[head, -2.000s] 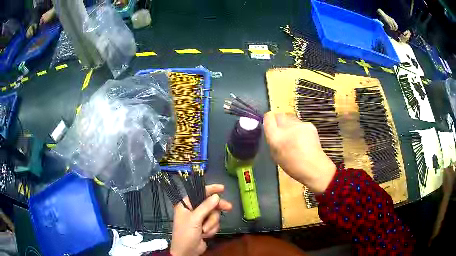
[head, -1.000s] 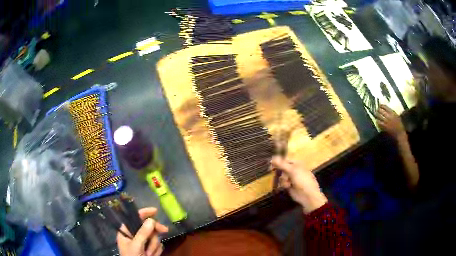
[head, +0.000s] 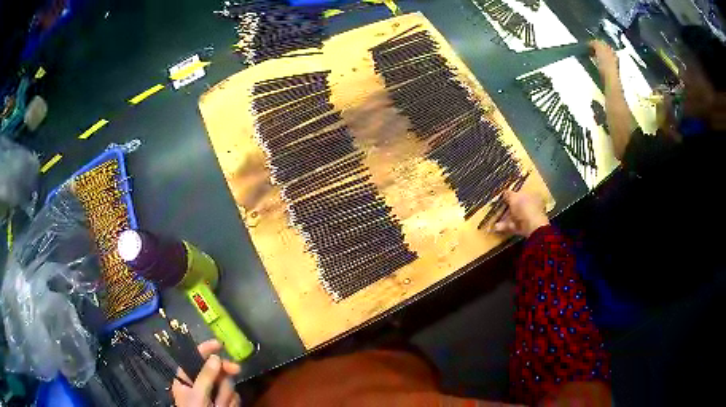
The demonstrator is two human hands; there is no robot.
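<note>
Black wire leads with pale tips lie in two long rows on the tan wooden board [head: 275, 314], a left row [head: 306, 167] and a right row [head: 438, 103]. My right hand [head: 521, 213] is at the near end of the right row, its fingers on a few black wire leads [head: 495, 211] lying at a slant there. My left hand [head: 208, 380] is at the bottom left edge, partly cut off, and holds a bundle of black wire leads [head: 185, 350] with brass tips. The lime-green heat gun [head: 208, 306] lies between my left hand and the board, its dark nozzle pointing up-left.
A blue tray of brass-coloured parts [head: 131, 238] and a crumpled clear bag [head: 48, 294] are at the left. A loose wire pile [head: 279, 32] lies beyond the board. At the right are white sheets [head: 589, 119] with black pieces and another person's arm [head: 613, 95].
My right hand has moved from the heat gun nozzle across the board to the near end of the right row. The view has swung right. My left hand still holds its bundle.
</note>
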